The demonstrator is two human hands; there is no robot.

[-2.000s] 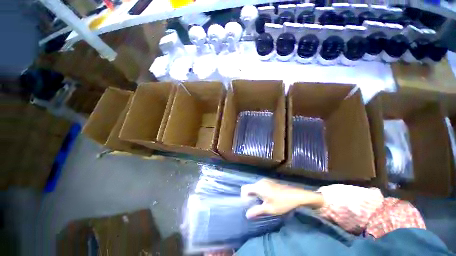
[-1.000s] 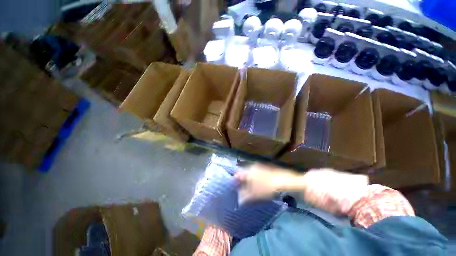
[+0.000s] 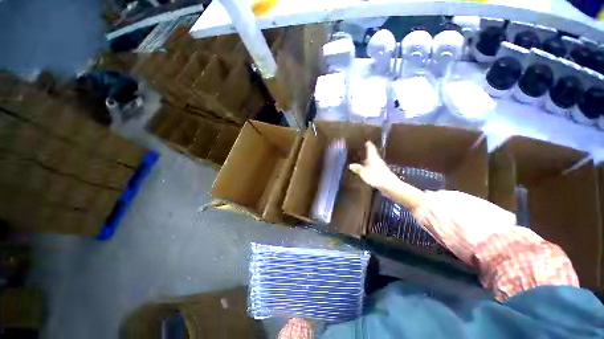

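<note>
My right hand (image 3: 374, 171) reaches over the second carton from the left (image 3: 357, 208), fingers apart and empty. A ribbed cushion bag (image 3: 331, 180) stands tilted and slightly blurred inside that carton, left of my hand and apart from it. A silvery ribbed stack of cushion bags (image 3: 308, 281) lies flat in front of my body. Only my left sleeve shows below the stack; my left hand is hidden. The carton to the right (image 3: 434, 142) holds another ribbed cushion bag (image 3: 404, 215), partly behind my right forearm.
The leftmost carton (image 3: 255, 165) is open. White units (image 3: 414, 96) and black-topped units (image 3: 535, 79) stand on the shelf behind the row. A white post (image 3: 251, 36) rises behind the cartons. A bulk carton (image 3: 218, 314) is at the bottom; a blue pallet (image 3: 129, 195) is at left.
The view has shifted left along the row. My right hand has left the stack and moved up over the carton. A cushion bag now stands in that carton. The stack now lies flatter.
</note>
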